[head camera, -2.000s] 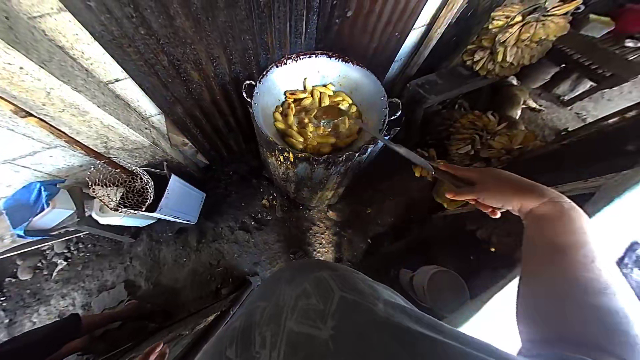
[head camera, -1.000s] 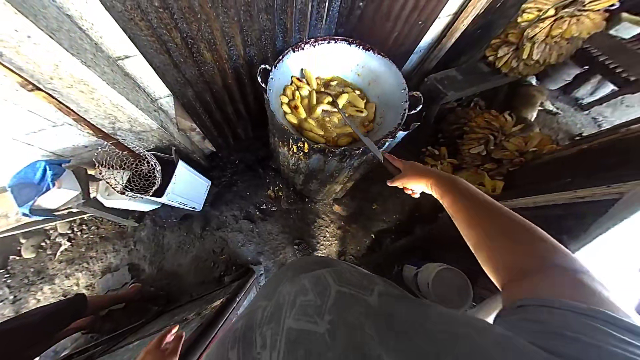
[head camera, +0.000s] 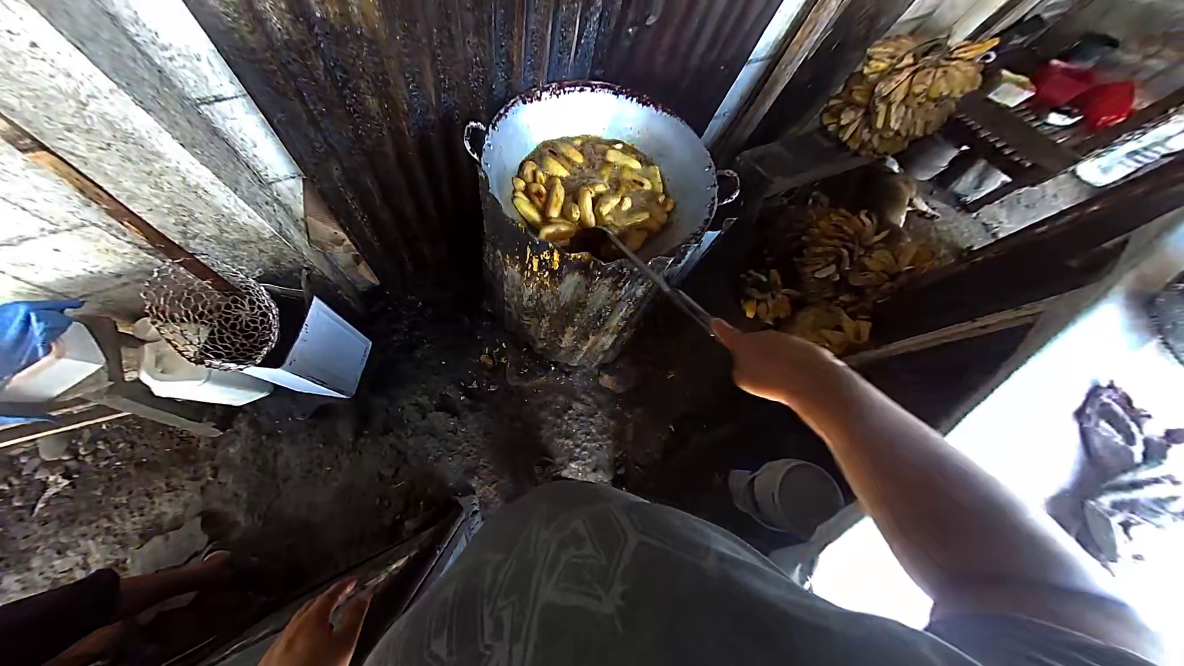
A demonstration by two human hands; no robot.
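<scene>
My right hand (head camera: 775, 363) is closed around the handle of a long metal ladle or turner (head camera: 668, 289). Its dark head dips into the near side of a wide two-handled metal pan (head camera: 689, 196), partly hidden among peeled yellow bananas or plantains (head camera: 606, 190) in bubbling oil. The pan rests on a scorched, drum-like stove (head camera: 569, 310). Low at the bottom left, my left hand (head camera: 319, 629) shows with its fingers apart and nothing in it, well away from the pan.
A wire-mesh strainer (head camera: 211, 314) with a long wooden handle leans by a white container (head camera: 324, 356) at left. Corrugated metal (head camera: 388, 111) stands behind the stove. Banana bunches (head camera: 902, 92) and more bunches (head camera: 837, 250) lie right. A bucket (head camera: 797, 495) stands low right; another person's legs (head camera: 157, 592) show bottom left.
The tool's head has moved from the middle of the bananas to the pan's near side, and its handle now points more toward me. My left hand has come further into view.
</scene>
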